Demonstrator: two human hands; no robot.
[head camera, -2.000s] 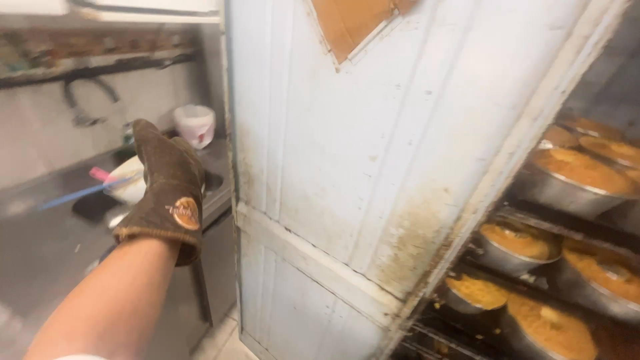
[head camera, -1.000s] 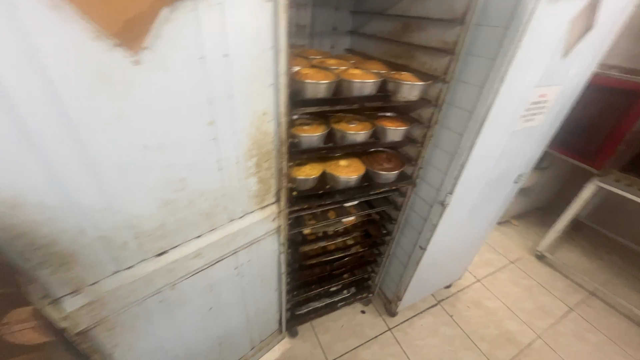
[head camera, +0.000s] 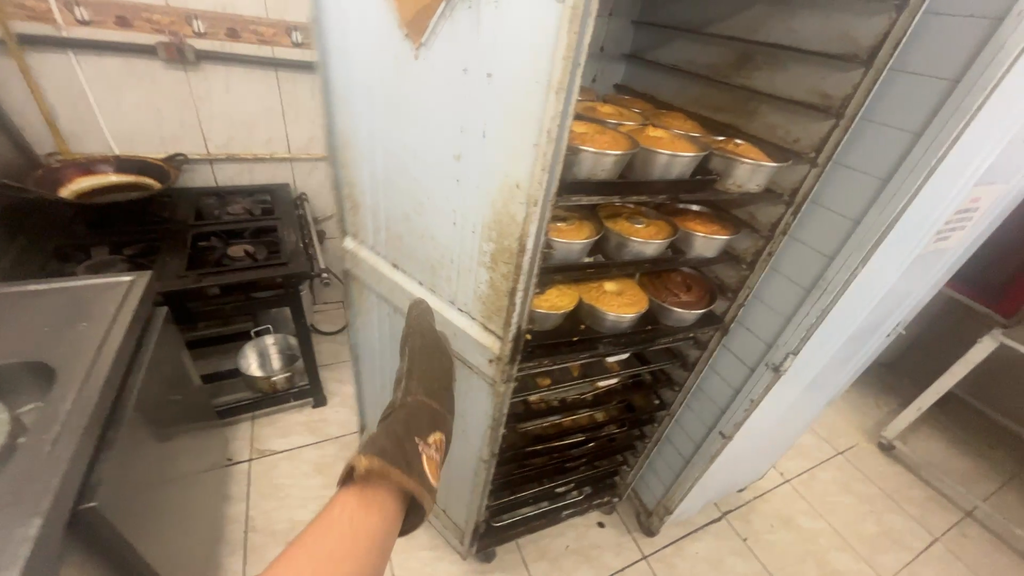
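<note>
My left hand (head camera: 416, 408) wears a brown oven mitt with a round badge. The mitt is stretched out flat against, or just in front of, the pale metal door (head camera: 432, 200) of a tall rack cabinet, near its cross rail; its fingers are hidden inside. No object shows in it. My right hand is out of view. Beside the door, a dark rack (head camera: 608, 352) bears round metal pans of baked cakes on its upper trays, such as a golden cake (head camera: 638, 224). A dark brown cake (head camera: 678, 290) sits at the right of the third row.
At left, a black gas stove (head camera: 240, 248) carries a wide pan (head camera: 112, 180), with a metal pot (head camera: 270, 362) on its lower shelf. A steel counter (head camera: 72, 344) stands nearer. Another pale door (head camera: 872, 264) opens at right, beside a white wheeled frame (head camera: 944, 388). The floor is tiled.
The view has swung right, then partly back left. The mitt, over the counter area two seconds ago, is now at the cabinet door. The stove has come into view.
</note>
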